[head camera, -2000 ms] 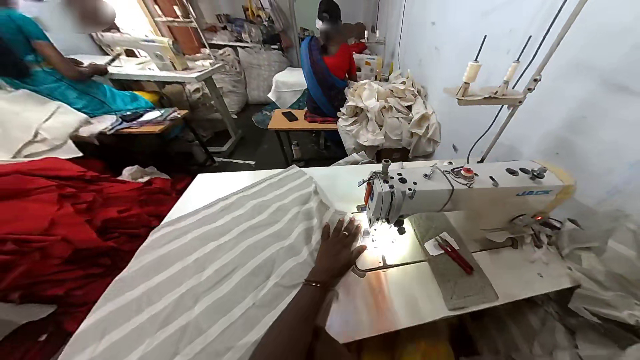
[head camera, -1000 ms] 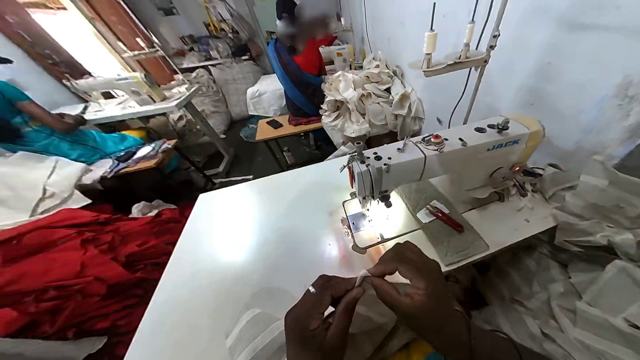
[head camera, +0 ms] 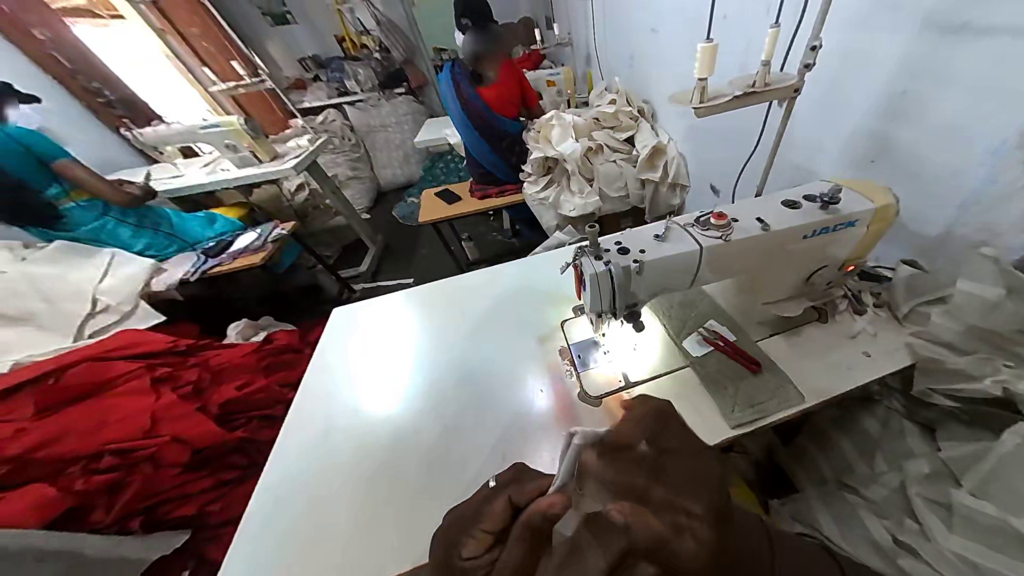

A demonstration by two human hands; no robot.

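Observation:
My left hand [head camera: 500, 520], with a ring on one finger, pinches a folded edge of pale fabric [head camera: 570, 460] at the front of the white sewing table [head camera: 424, 400]. Close beside it on the right, my right hand [head camera: 660, 472] grips the same fabric and is partly blurred. Most of the cloth is hidden below the hands. Beyond them stands a white Jack sewing machine [head camera: 736, 244], its lamp lighting the needle area and metal plate [head camera: 588, 356]. Red-handled thread snips [head camera: 732, 350] lie on a grey cloth pad [head camera: 720, 376] on the machine bed.
Red fabric [head camera: 144, 424] is heaped at the left, with pale cloth [head camera: 72, 296] behind it. Striped pale fabric [head camera: 944, 464] is piled at the right. A thread stand [head camera: 744, 94] rises behind the machine. Two people [head camera: 500, 96] [head camera: 88, 184] sit at other machines; a phone [head camera: 448, 196] lies on a bench.
Two seconds ago striped fabric lay across the table under my left hand; now the tabletop shows, and both hands hold cloth at the front edge. The view has shifted.

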